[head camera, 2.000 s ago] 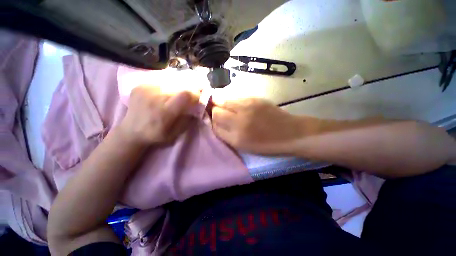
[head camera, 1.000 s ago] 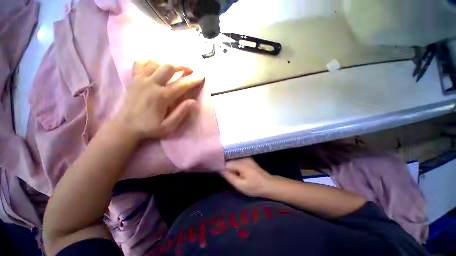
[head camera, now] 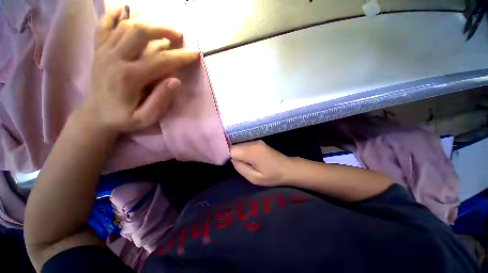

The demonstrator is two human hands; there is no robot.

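Observation:
The pink garment panel (head camera: 195,125) lies on the white table at the left, with its straight right edge running down to the front edge of the table. My left hand (head camera: 134,72) rests on top of it, palm down with fingers spread, pressing the cloth without gripping it. My right hand (head camera: 259,162) is just below the table's front edge and pinches the lower right corner of the panel. The fingertips of my right hand are partly hidden by the cloth. The needle and presser foot are out of the picture.
A grey ruled strip (head camera: 342,106) runs along the table's front edge. A white chip (head camera: 371,7) and a dark tool (head camera: 474,18) lie at the top right. Pink pieces hang below the table at right (head camera: 409,160). A blue crate (head camera: 104,216) with pink pieces (head camera: 142,210) is at lower left.
My right hand has gone from beside the needle to the panel's lower corner. My left hand has opened flat on the cloth. The view has shifted, and the machine head and snips have left it.

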